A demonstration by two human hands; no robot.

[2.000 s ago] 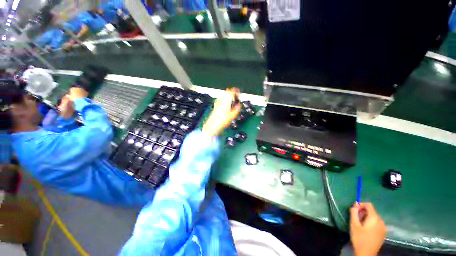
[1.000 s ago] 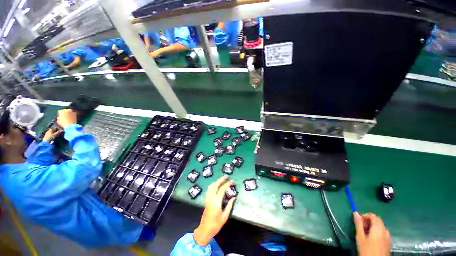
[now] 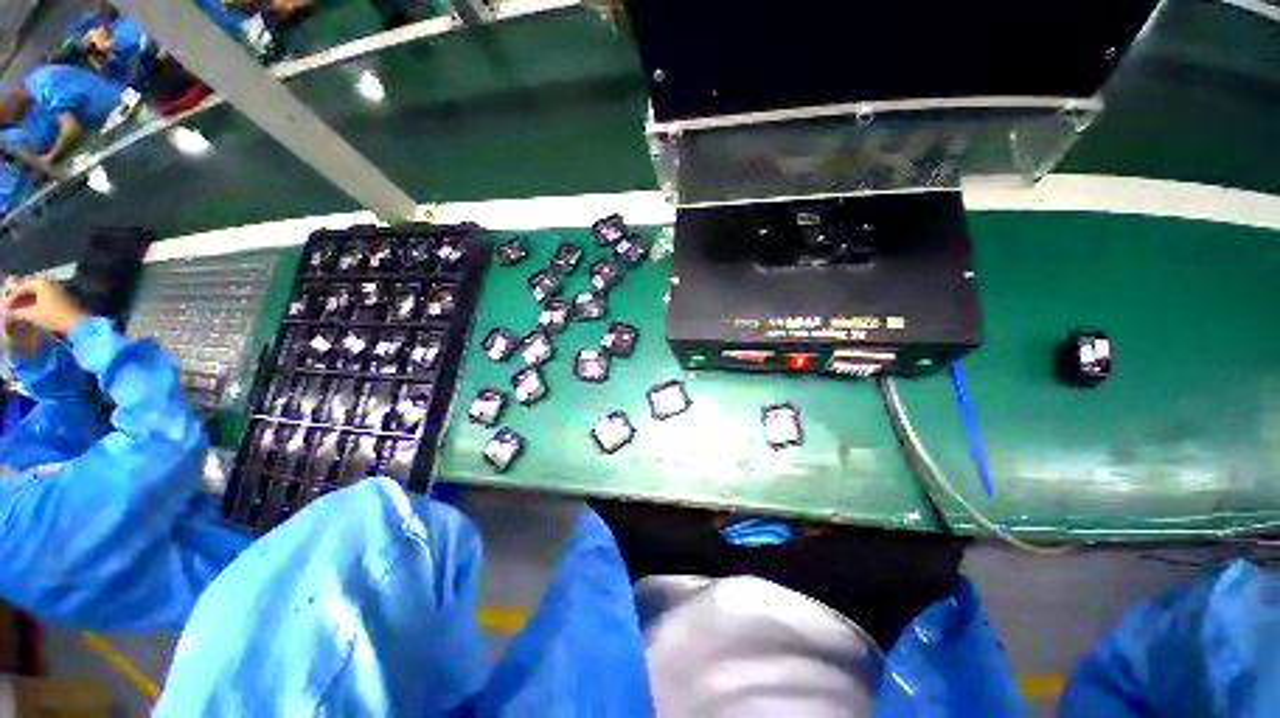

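Note:
Several small black square modules [image 3: 612, 431] with pale faces lie loose on the green mat between the black tray and the black test fixture [image 3: 825, 288]. One more module [image 3: 782, 425] lies in front of the fixture, and a darker, taller one [image 3: 1087, 356] stands apart at the right. The blue stick tool [image 3: 970, 428] lies on the mat beside the fixture's right front corner. Neither of my hands is in the picture; only blue sleeves show at the bottom edge.
A black gridded tray [image 3: 357, 358] with modules stands at the left, with a pale grey gridded tray [image 3: 207, 320] beyond it. A clear guard [image 3: 842, 152] hangs over the fixture. A cable [image 3: 915, 456] runs along the bench's front edge. A person in blue sits at far left.
My left hand has left the module it was on, which lies on the mat. My right hand has let go of the blue stick. Both hands have gone out of view; the camera view has shifted.

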